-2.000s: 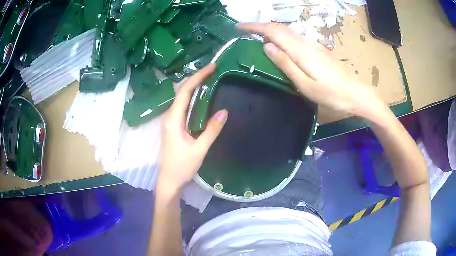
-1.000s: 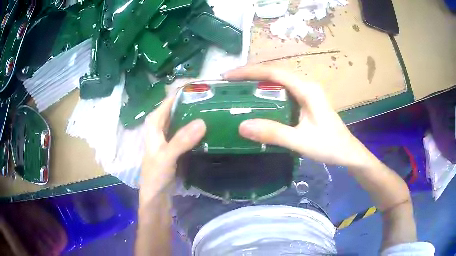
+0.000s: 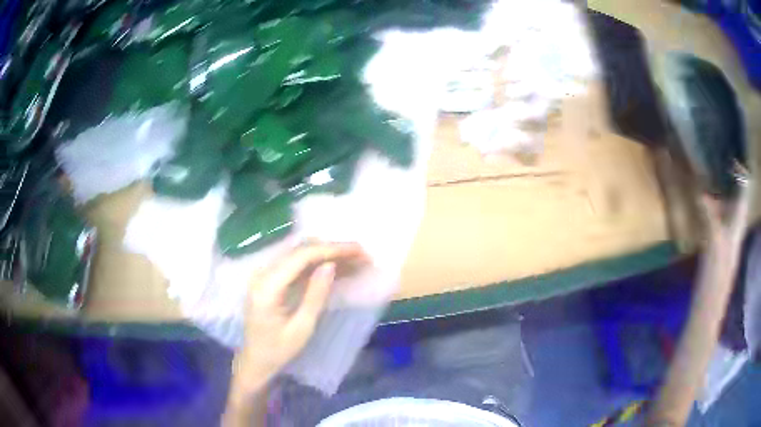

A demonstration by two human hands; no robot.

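The frame is blurred by motion. A dark green housing (image 3: 705, 121) is at the far right, over the right part of the bench. My right hand (image 3: 724, 204) holds its lower end, and the fingers are hard to make out. My left hand (image 3: 292, 292) is over the white ribbed sheet (image 3: 342, 325) at the bench's front edge. Its fingers are loosely curled, apart from the thumb, and no part shows in it. The heap of small green covers (image 3: 275, 133) lies beyond my left hand.
White scraps (image 3: 509, 125) lie right of the heap. A dark flat slab (image 3: 626, 79) is left of the held housing. Other green housings (image 3: 54, 250) stand at the left. The bench's green edging (image 3: 517, 288) crosses in front, with blue stools (image 3: 138, 375) below.
The housing has gone from both hands in front of me to my right hand at the far right. My left hand has let go of it. The view has shifted.
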